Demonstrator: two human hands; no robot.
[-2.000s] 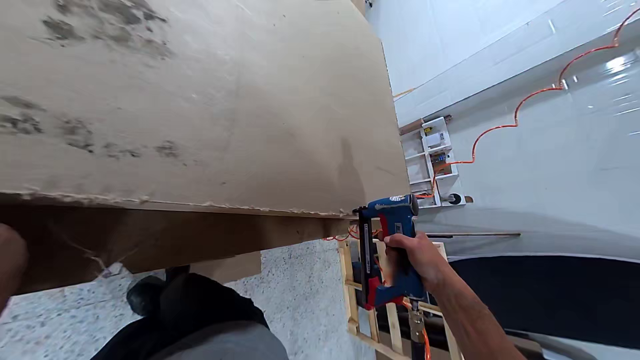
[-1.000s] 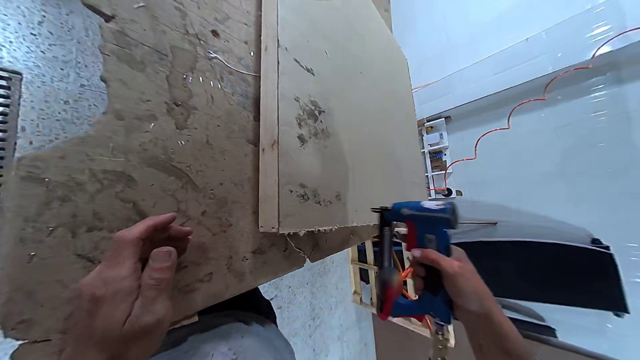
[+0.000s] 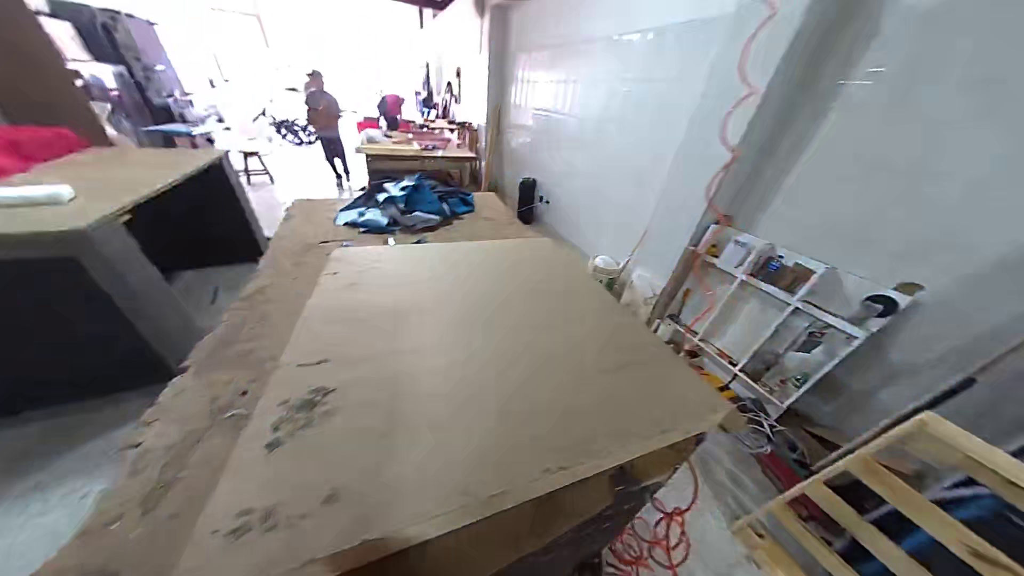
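Note:
Neither my left hand nor my right hand shows in the head view now, and the blue and red air stapler is out of sight too. A large tan panel (image 3: 480, 368) with dark stains near its left side lies on the worn workbench (image 3: 232, 352). The panel's rough near edge runs from the lower left up to the right corner. At the bench's far end sits a heap of blue fabric (image 3: 408, 202).
A white shelf unit (image 3: 788, 308) leans by the tiled wall. Right of the bench are a slatted wooden frame (image 3: 872, 512) and a coiled orange air hose (image 3: 660, 532). At the left stands a board-topped table (image 3: 120, 184). A person (image 3: 323, 120) stands far back.
The view has swung up toward the far end of the room. Both hands and the stapler, seen a second ago with the right hand holding it, have left the view.

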